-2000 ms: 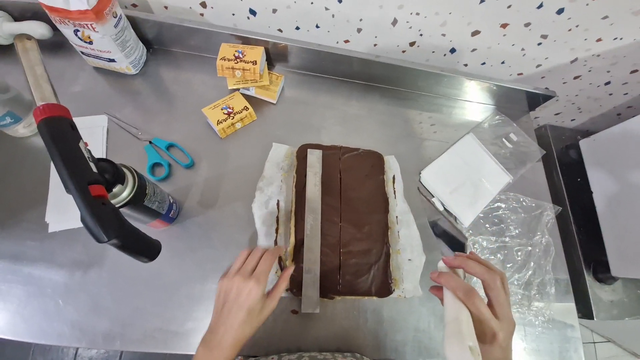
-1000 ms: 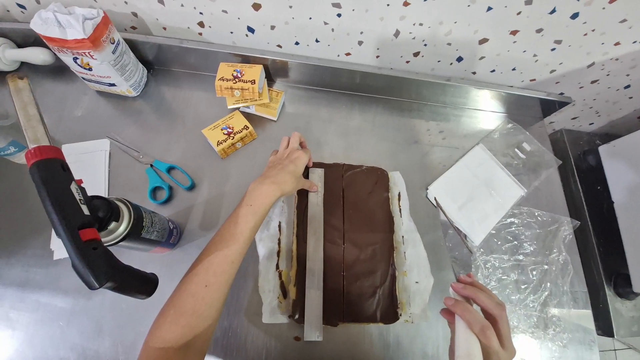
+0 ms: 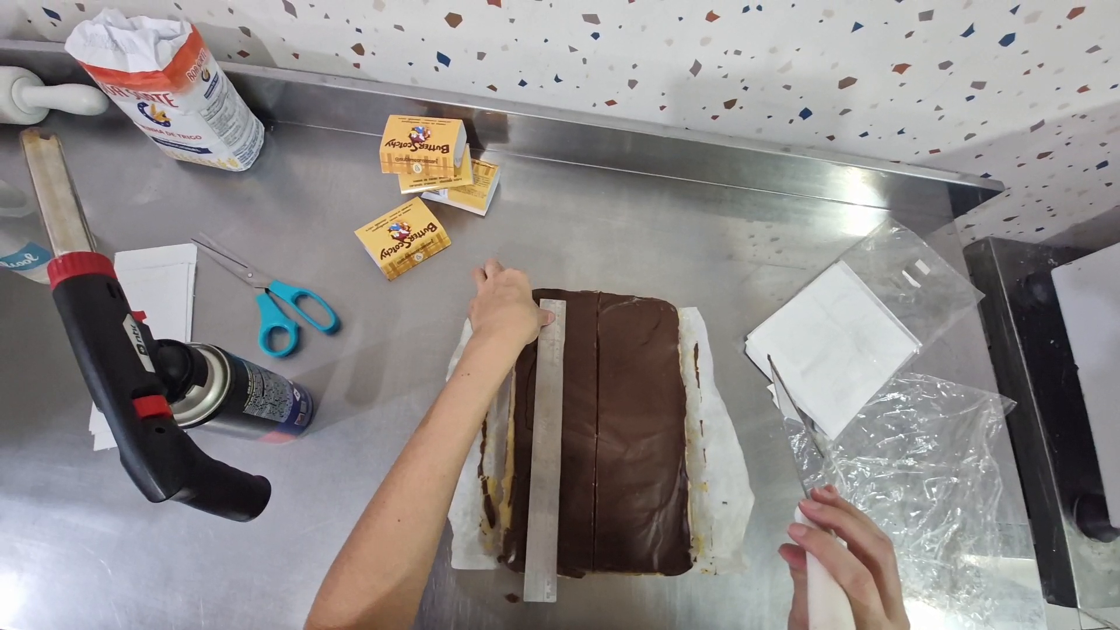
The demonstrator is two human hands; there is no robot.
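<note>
A chocolate-topped slab [image 3: 643,437] lies on white baking paper [image 3: 722,472], with one straight lengthwise cut line in its surface. A metal ruler [image 3: 546,455] rests lengthwise on the slab, left of that line, and its near end sticks out past the slab's edge. My left hand [image 3: 507,306] is at the slab's far left corner, its thumb touching the ruler's far end; whether the fingers grip anything is hidden. My right hand [image 3: 849,560] holds a knife [image 3: 798,429] by its white handle, right of the paper, blade pointing away from me.
Teal-handled scissors [image 3: 278,306] and a blowtorch [image 3: 149,394] on its gas can [image 3: 249,398] lie left. Behind are yellow boxes [image 3: 402,238], a flour bag [image 3: 175,96] and a rolling pin [image 3: 52,94]. At right are white paper squares [image 3: 836,350] and clear plastic wrap [image 3: 927,455].
My left hand has moved from the near left side of the slab to its far left corner, at the ruler's far end. The knife remains in my right hand.
</note>
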